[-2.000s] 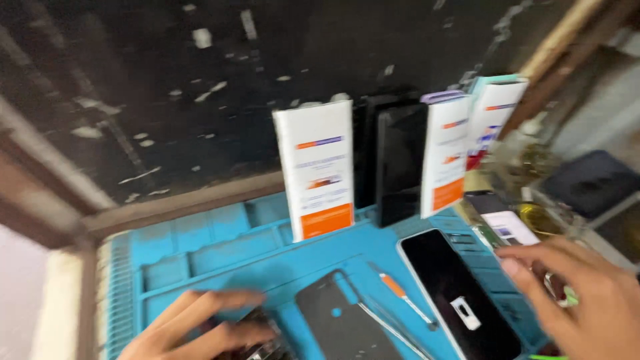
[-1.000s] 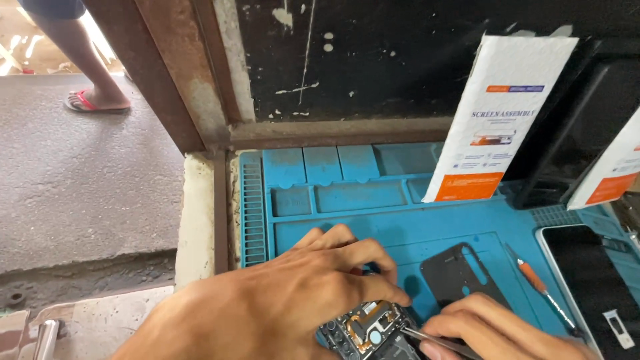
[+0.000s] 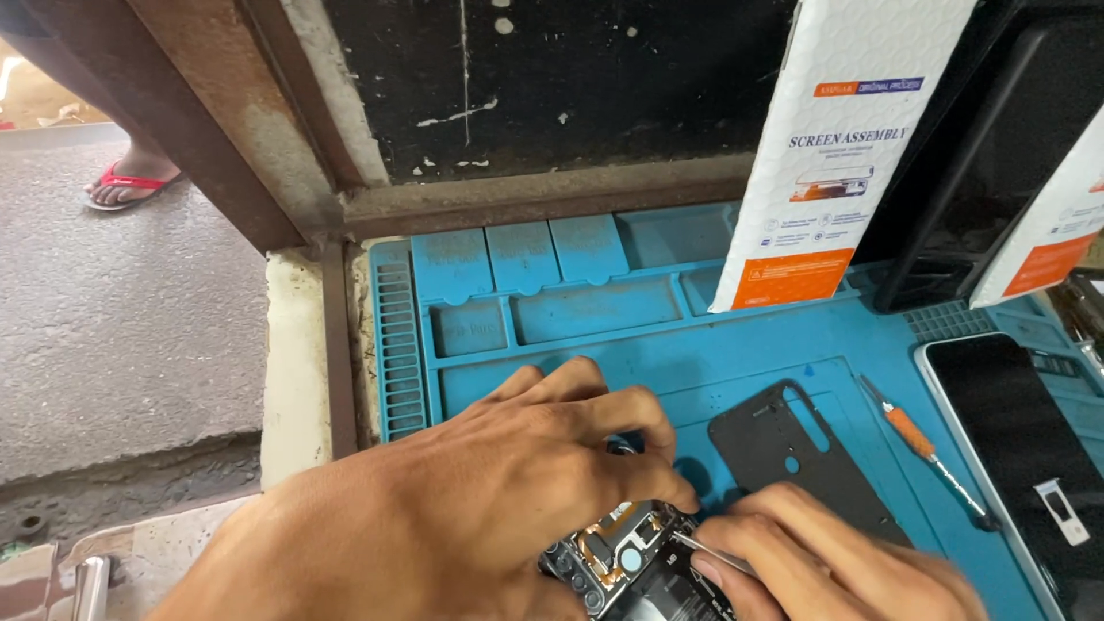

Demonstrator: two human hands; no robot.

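Observation:
My left hand grips an opened smartphone by its edges, its camera lenses, flex cables and black battery exposed. My right hand pinches a thin metal tool, whose tip touches the phone's inside beside the left fingertips. The tool's exact kind is hidden by the fingers. A dark phone back cover with a camera cutout lies on the blue silicone repair mat behind my right hand. Farther right lie an orange-handled screwdriver-like tool and a phone with a SIM tray on its screen.
A white screen box, a black phone screen or panel and another white box stand upright at the mat's back. Behind is a black board in a rusty metal frame. A person's foot in a red flip-flop is outside at left.
Two seconds ago my right hand was over at the phone on the right; now it holds the thin tool at the opened phone. The view has swung left.

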